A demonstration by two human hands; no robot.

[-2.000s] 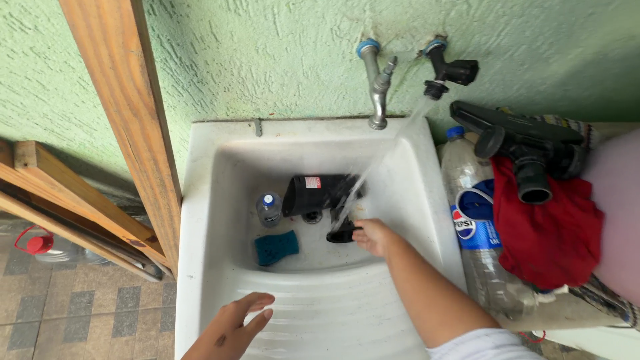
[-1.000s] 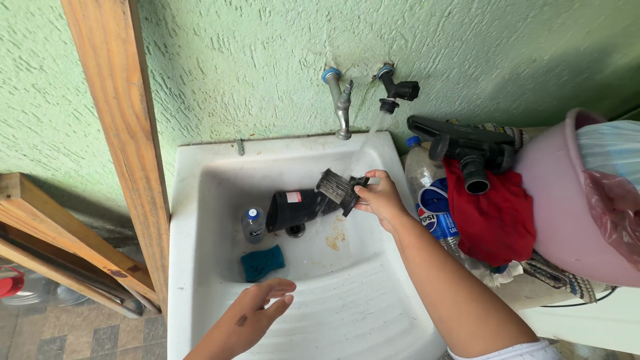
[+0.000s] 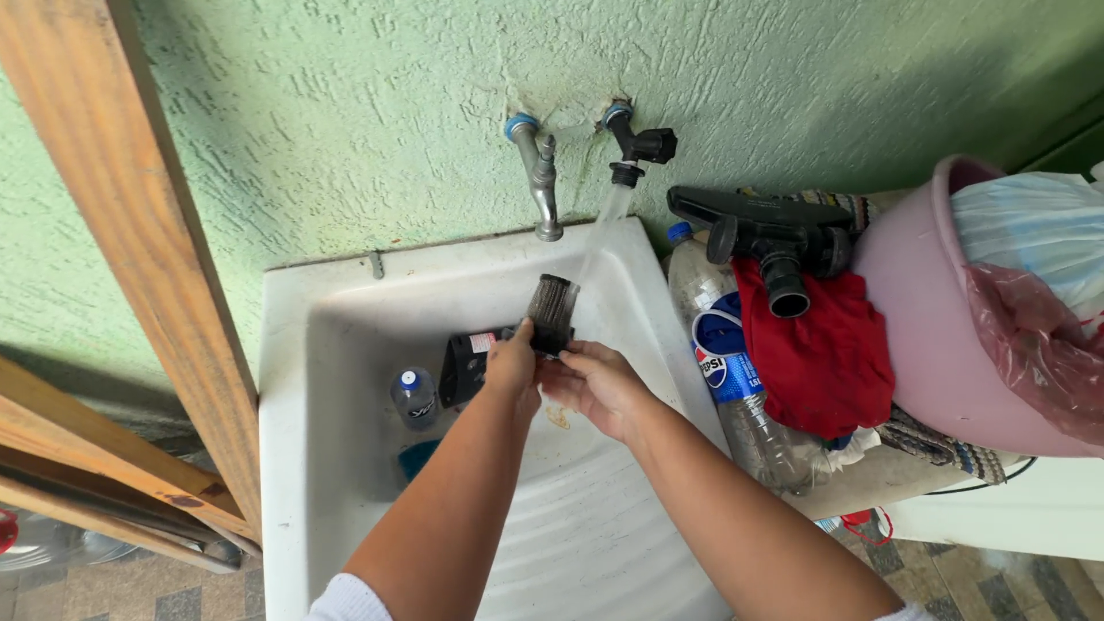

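Both my hands hold a dark pleated filter by its black lower end, above the basin of a white laundry sink. My left hand grips it from the left, and my right hand supports it from the right and below. Water runs from the black plastic tap onto the filter's right side. A black plastic container with a label lies in the basin, partly behind my left hand. Beside it stands a small clear bottle with a blue cap. A teal sponge is partly hidden by my left forearm.
A metal tap juts from the green wall. Right of the sink are a large Pepsi bottle, a red cloth, a black vacuum floor head and a pink bucket. Wooden beams stand at the left.
My left hand has moved from the front of the basin to the filter, which my right hand alone held one second ago. The filter now stands more upright under the running water.
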